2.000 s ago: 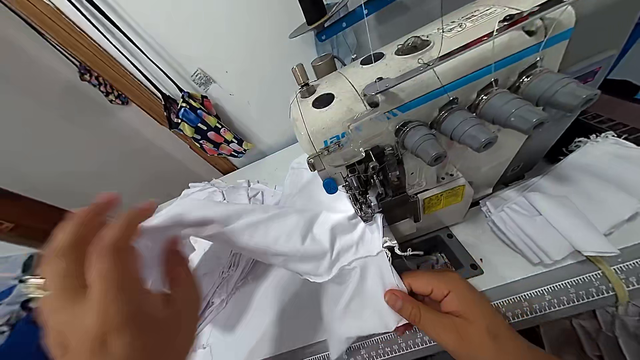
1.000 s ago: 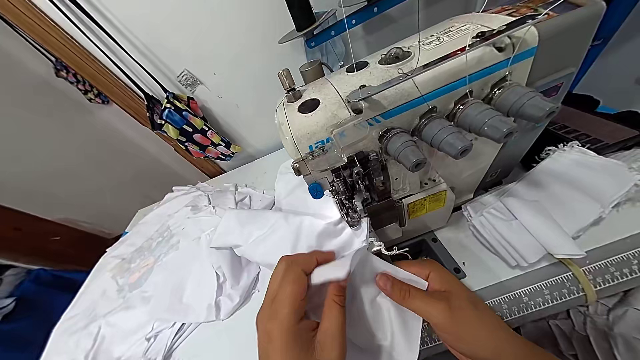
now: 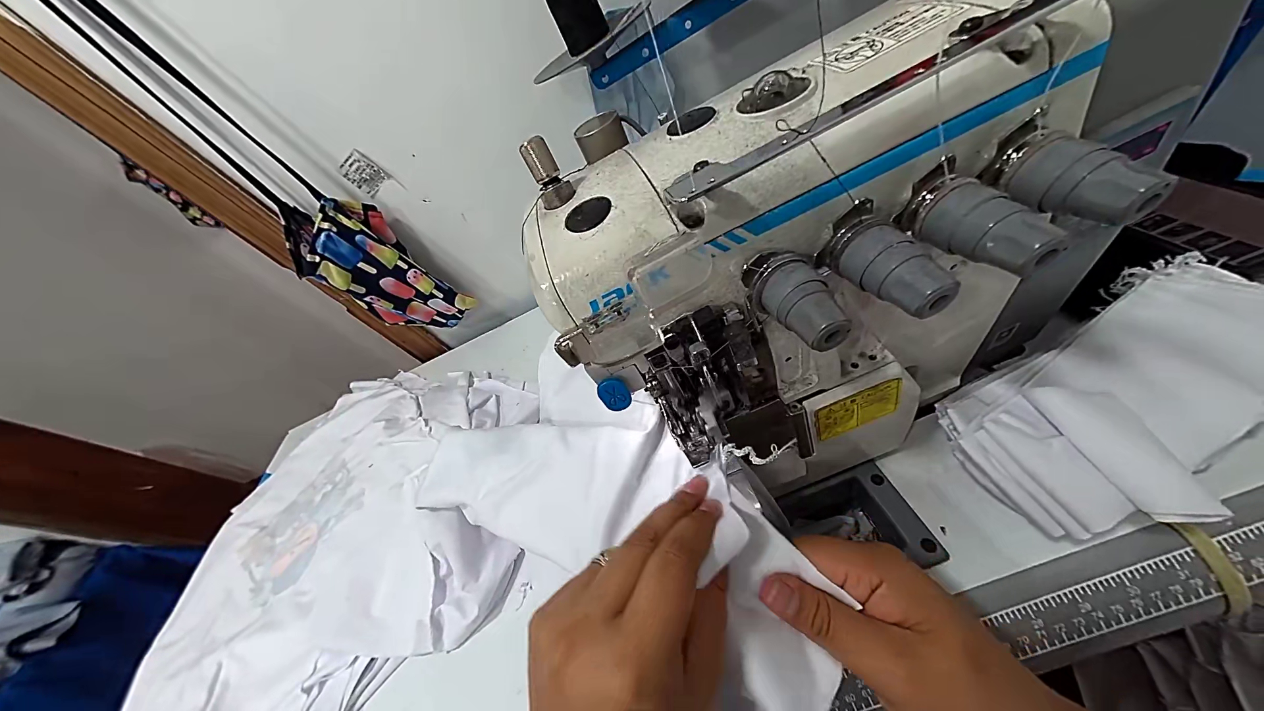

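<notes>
A white Jack overlock sewing machine [image 3: 839, 188] stands across the middle and right. Under its presser foot [image 3: 703, 434] runs white fabric [image 3: 573, 474], which spreads left over the table. My left hand [image 3: 642, 602] presses its fingertips on the fabric just in front of the foot and holds a fold of it. Close by on the right, my right hand [image 3: 889, 622] pinches the fabric's edge between thumb and fingers. A chain of white thread [image 3: 760, 454] trails beside the foot.
White fabric pieces [image 3: 326, 523] lie heaped at the left, and a stack of white pieces [image 3: 1116, 415] lies at the right. A measuring tape [image 3: 1126, 592] runs along the table's front edge. A patterned pouch [image 3: 380, 262] hangs on the wall by black cords.
My left hand has come from the far left to the fabric at the foot, and its fingers now lie flatter there. My right hand still holds the edge.
</notes>
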